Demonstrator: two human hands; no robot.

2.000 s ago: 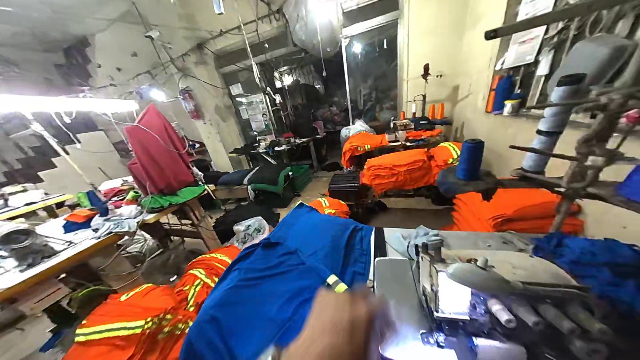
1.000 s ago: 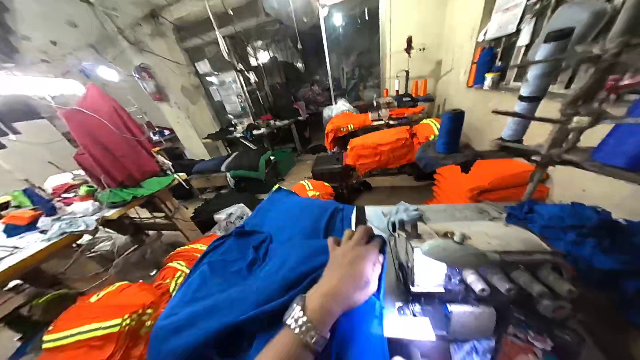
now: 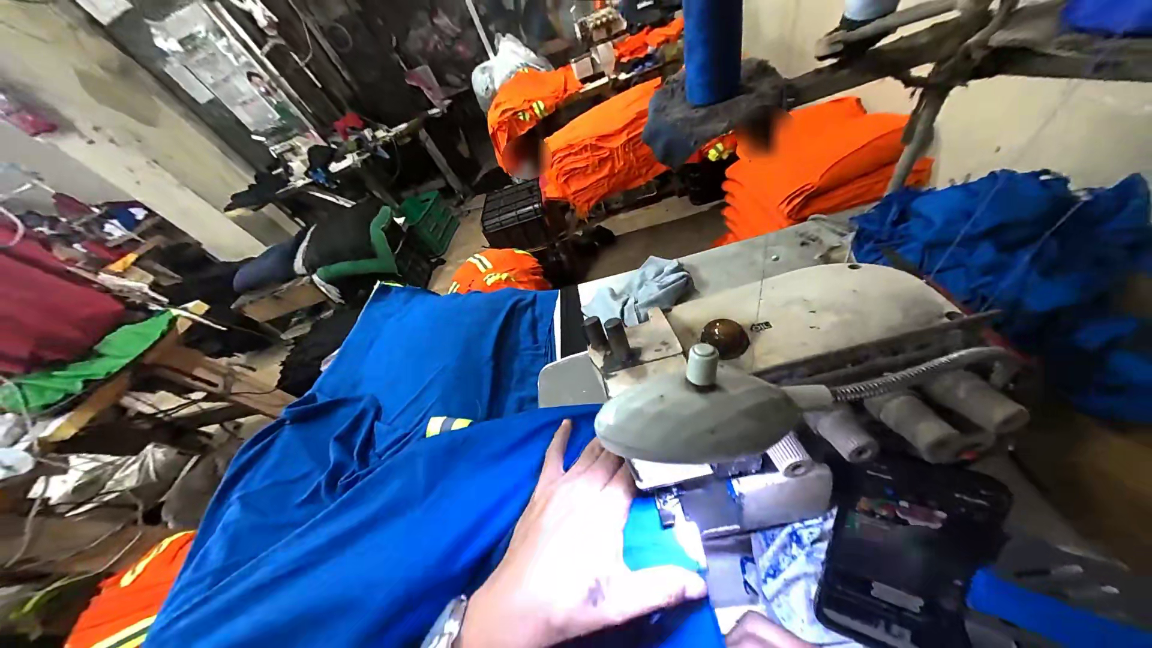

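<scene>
My left hand, a metal watch on its wrist, lies with fingers spread on blue fabric left of the sewing machine's needle area. At the bottom edge only part of my right hand shows, beside the machine; its fingers are mostly cut off by the frame. The industrial sewing machine has a grey lamp over its brightly lit working end. More of the blue fabric drapes off the table to the left, with a yellow and silver reflective strip on it.
Behind the machine lie a grey-blue rag and stacked orange fabric. A blue fabric heap is at the right. Orange garments with reflective strips sit low at the left. A black phone-like device lies by the machine's right side.
The view has moved closer to the machine. My left hand has moved from the fabric's far edge to beside the needle area, and part of my right hand has come into view.
</scene>
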